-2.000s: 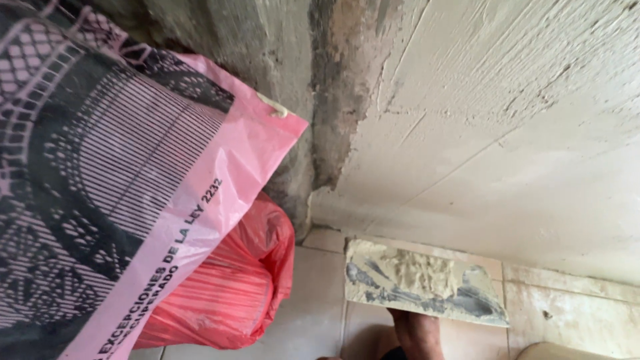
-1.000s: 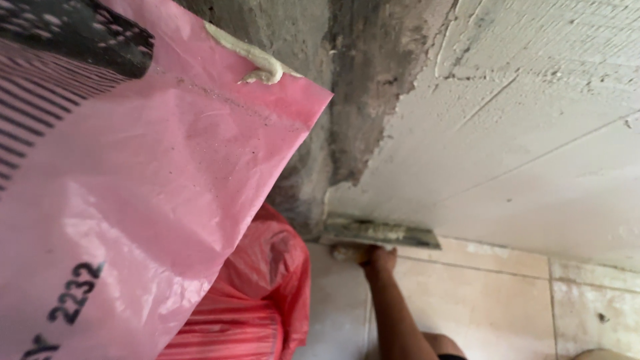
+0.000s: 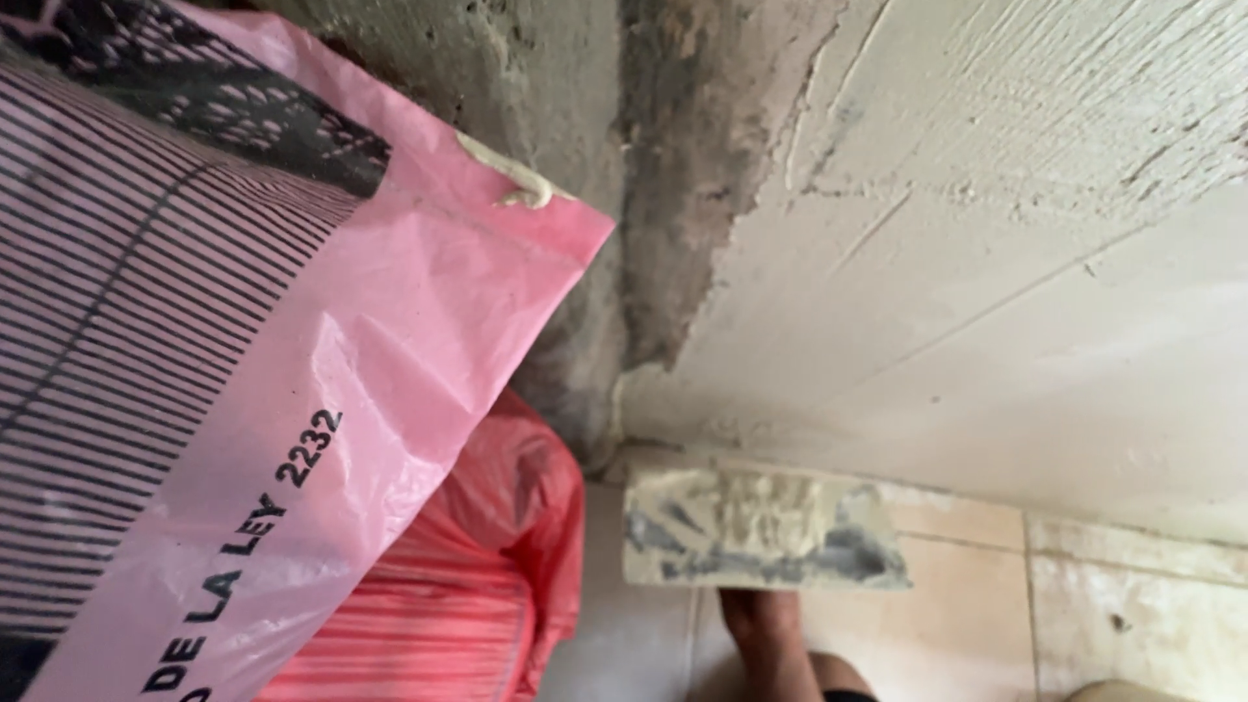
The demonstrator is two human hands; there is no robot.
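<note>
My right hand (image 3: 760,614) is closed beneath a wide rectangular steel trowel (image 3: 765,531). The handle is hidden under the blade. A thick heap of cream-coloured plaster or adhesive paste (image 3: 775,512) lies on the blade's upper face, with grey metal showing through the smears. The blade is low down, close to the foot of the wall (image 3: 926,322), which bears a partly ridged cream coat. Bare, stained grey and brown surface (image 3: 687,175) shows beside that coat, along the corner. My left hand is out of view.
A large pink printed plastic bag (image 3: 419,322) fills the near left, with paste smeared near its corner. Beneath it lies a red plastic bag (image 3: 439,604). Grey wall (image 3: 556,78) rises beyond them. Floor tiles (image 3: 936,624) and part of my leg (image 3: 843,673) show below.
One second ago the trowel was tilted nearly edge-on at the foot of the wall. Its paste-covered face now shows, as it did two seconds ago.
</note>
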